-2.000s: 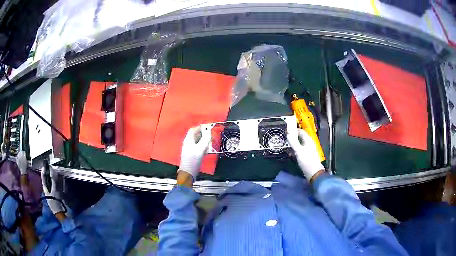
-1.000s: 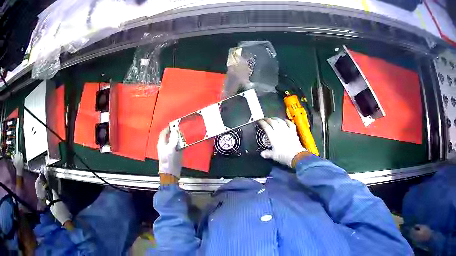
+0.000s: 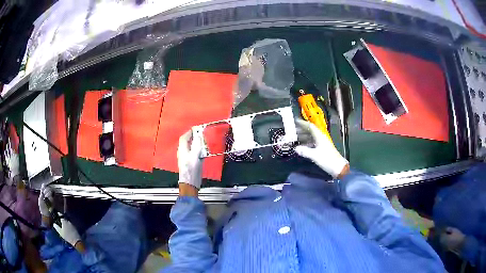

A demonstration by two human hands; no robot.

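Observation:
My left hand (image 3: 191, 160), in a white glove, holds the left end of the fan bracket (image 3: 244, 131). My right hand (image 3: 321, 149), also gloved, is at the bracket's right end with its fingers on it. The bracket is tilted slightly, right end higher, and its two openings are empty. Two axial fans with wire finger guards, the left fan (image 3: 240, 153) and the right fan (image 3: 283, 149), lie on the green bench under the bracket's lower edge, partly hidden by it. The orange electric screwdriver (image 3: 314, 113) lies just beyond my right hand.
A crumpled screw bag (image 3: 269, 69) lies behind the bracket. Fan assemblies lie on red sheets at left (image 3: 107, 128) and right (image 3: 376, 82). Another clear bag (image 3: 147, 69) is at back left. A metal rail (image 3: 415, 177) edges the bench. Other people's gloved hands (image 3: 47, 201) are at far left.
The bracket first covered the fans, then was raised and tilted with its openings empty. Since then it has levelled somewhat and shifted right, and my right hand has moved right.

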